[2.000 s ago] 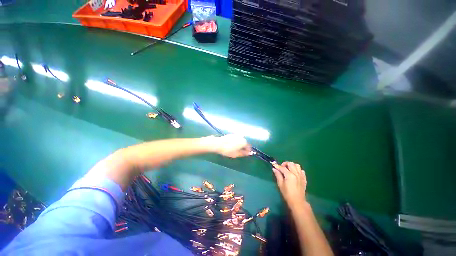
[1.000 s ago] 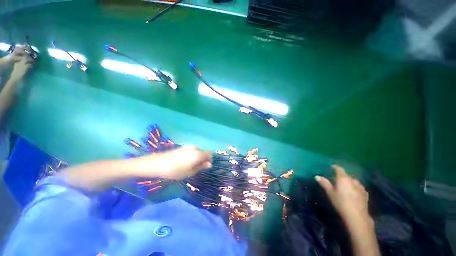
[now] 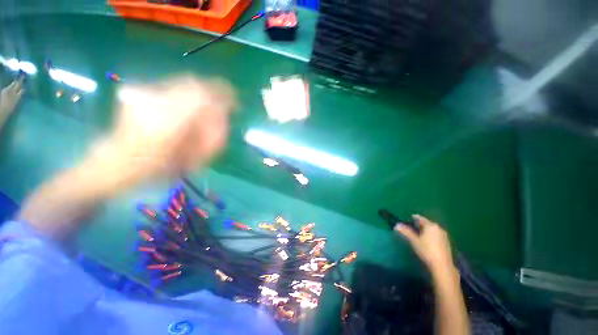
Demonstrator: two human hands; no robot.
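My left hand is raised over the green belt at left and strongly blurred; I cannot tell if it holds anything. My right hand grips a short black sleeve between thumb and fingers, near the belt's front edge. The bundle of leads lies between my arms, with red and blue ends at left and shiny copper tips at right. A cable lead lies on the belt beyond the bundle, its tips showing and the rest faint in a light reflection.
A pile of black parts lies at near right. An orange tray, a small black box and dark stacked crates stand on the far side. A bright whitish square patch shows on the belt. Part of another person's hand shows at far left.
My left hand has moved from the bundle up and left over the belt. My right hand, earlier open at the black pile, now holds a black sleeve. The view has shifted.
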